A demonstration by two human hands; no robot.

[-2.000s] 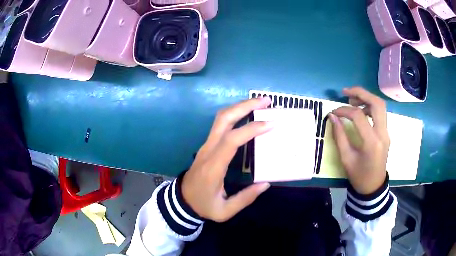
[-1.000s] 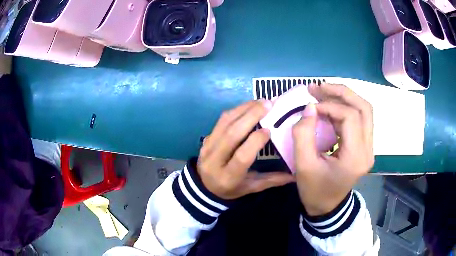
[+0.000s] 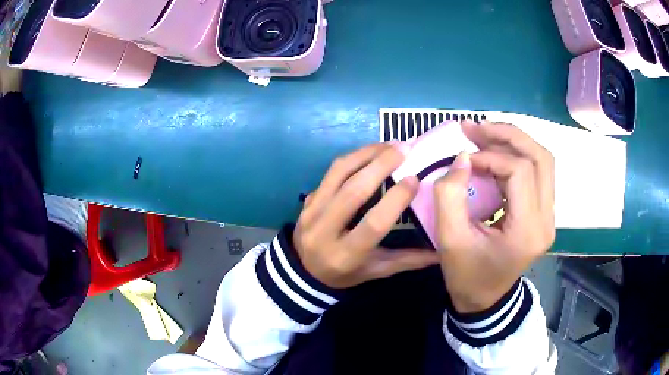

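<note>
A pink housing (image 3: 429, 150) is held tilted above the strip sheet, its pale face up. One curved black strip (image 3: 438, 168) lies along the edge of that face. My left hand (image 3: 359, 220) grips the housing from the left, fingertips on its face and side. My right hand (image 3: 495, 220) is on its right side, with the thumb tip at the black strip. The strip sheet (image 3: 587, 176) lies flat underneath, with rows of black bars at its left end and a bare pale part at right. The housing's dark open end is mostly hidden by my left hand.
Stacked pink housings (image 3: 103, 55) stand at the back left, one with a small white tag (image 3: 259, 77). More housings (image 3: 583, 91) stand at the back right. A loose black strip (image 3: 138, 168) lies on the left. A red stool (image 3: 132, 271) is below the bench.
The housing has been lifted off the sheet and tilted, and a black strip now shows on its face. My right hand has moved left from the sheet onto the housing.
</note>
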